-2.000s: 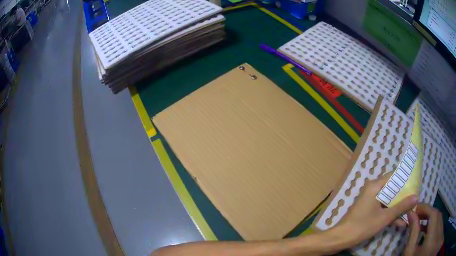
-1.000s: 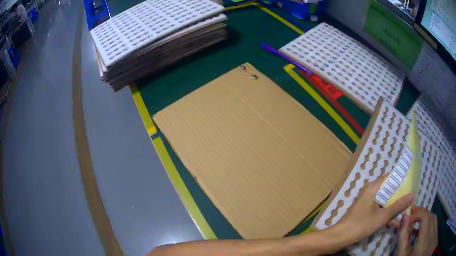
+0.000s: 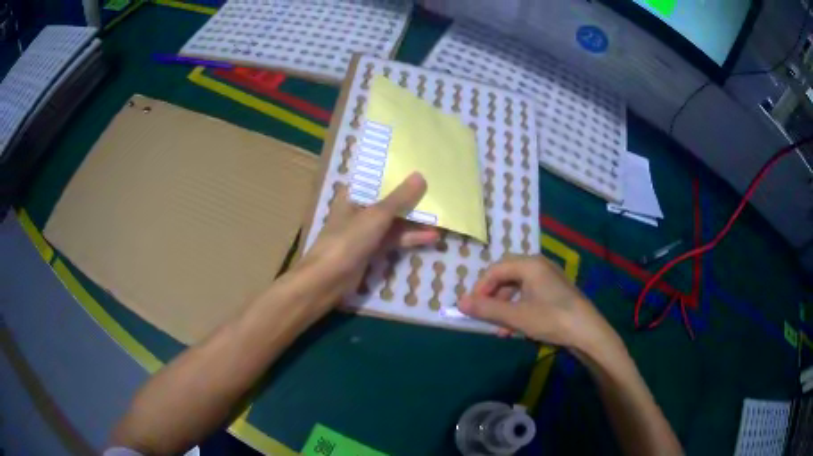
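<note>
My left hand [image 3: 374, 223] holds the lower part of a pale yellow sheet [image 3: 437, 160] between thumb and fingers. The sheet has a column of small white printed labels along its left side and one at its lower edge. It lies over a white-faced tray [image 3: 508, 196] with rows of brown dumbbell-shaped cutouts. My right hand [image 3: 526, 298] is at the tray's front edge, with thumb and forefinger pinching a small white label strip [image 3: 455, 313] at the tray's surface.
A brown cardboard sheet [image 3: 178, 205] lies left, a tray stack [image 3: 45, 89] beyond it. More trays [image 3: 299, 36] lie behind, with a purple pen [image 3: 192, 61]. White slips [image 3: 637, 189], a looping red wire [image 3: 704, 249] and a monitor [image 3: 695, 27] are right. A clear bottle [image 3: 493, 429] stands in front.
The view has swung right, so the tray and yellow sheet now show near the middle. My right hand has moved away from the yellow sheet to the tray's front edge, with a label strip.
</note>
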